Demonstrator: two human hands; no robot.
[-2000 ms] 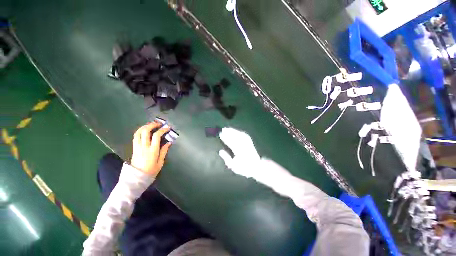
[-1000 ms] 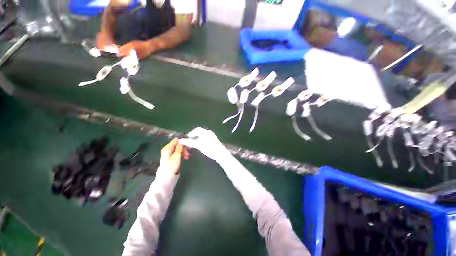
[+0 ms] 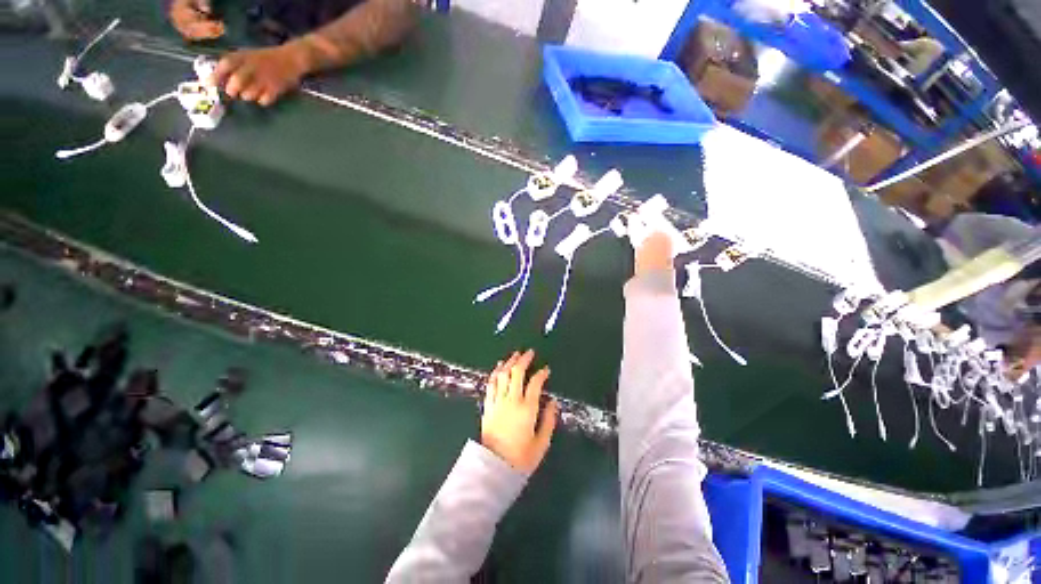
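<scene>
My bare left hand [image 3: 516,413] rests at the worn metal edge strip [image 3: 377,361], fingers slightly apart, with nothing seen in it. My gloved right hand [image 3: 655,233] reaches across the belt to the row of white corded units [image 3: 587,203]. The white glove blends with the white units, so whether it grips one is not clear. Several units lie with their cords towards me. A loose heap of black pieces [image 3: 80,428] lies on the near green surface at left, with a silvery-faced piece [image 3: 268,454] at its right side.
Another person's hand [image 3: 260,75] touches white units at upper left. A blue tray with dark parts [image 3: 622,96] and a white sheet [image 3: 782,205] lie on the far side. Bunched corded units [image 3: 919,342] are at right. A blue bin of black pieces [image 3: 873,510] is at lower right.
My hands were together at the edge strip and are now apart. My right hand has moved forward to the white units; my left stays near the strip. The view has shifted.
</scene>
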